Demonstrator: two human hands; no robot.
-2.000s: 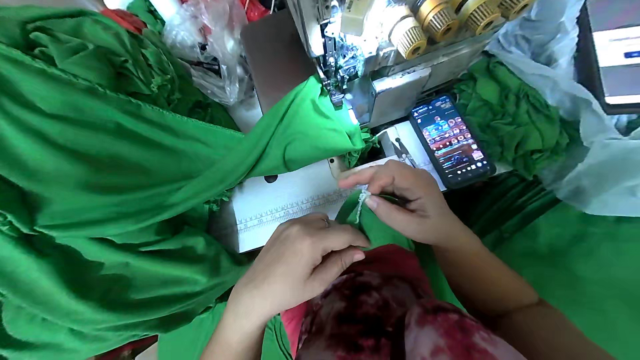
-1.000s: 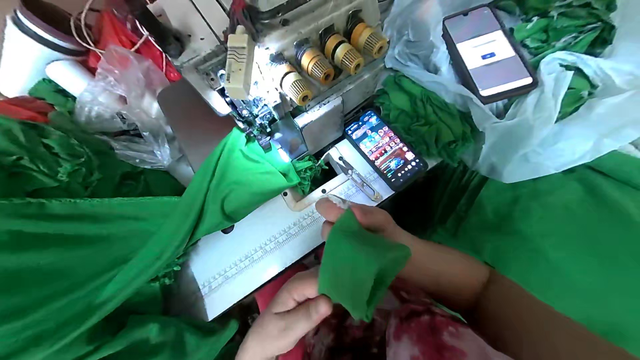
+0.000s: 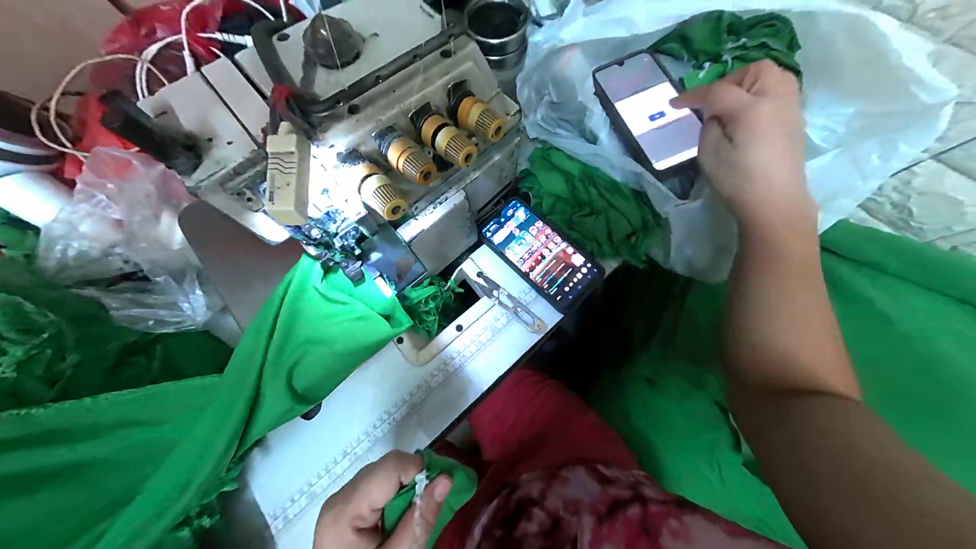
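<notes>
At the bottom, my left hand (image 3: 385,503) pinches a small folded piece of green fabric (image 3: 457,484) with a whitish edge, over my lap. My right hand (image 3: 751,141) reaches to the upper right, a fingertip at the lit screen of a dark smartphone (image 3: 648,114) that lies on a white plastic bag (image 3: 862,99). Whether it touches the glass I cannot tell. A long green cloth (image 3: 320,328) runs under the presser foot of the overlock sewing machine (image 3: 427,69). A second lit phone (image 3: 541,255) rests on the machine bed, beside metal thread snips (image 3: 507,301).
The white machine bed (image 3: 343,450) bears a printed ruler scale. Green fabric heaps lie at the left and right (image 3: 892,328). Green scraps (image 3: 587,202) sit near the bag. Clear plastic bags (image 3: 137,236) and white cables (image 3: 187,38) lie at the left.
My right hand has left the small green piece and moved up and right to the phone on the bag. My left hand keeps the piece, lower down. The view has shifted.
</notes>
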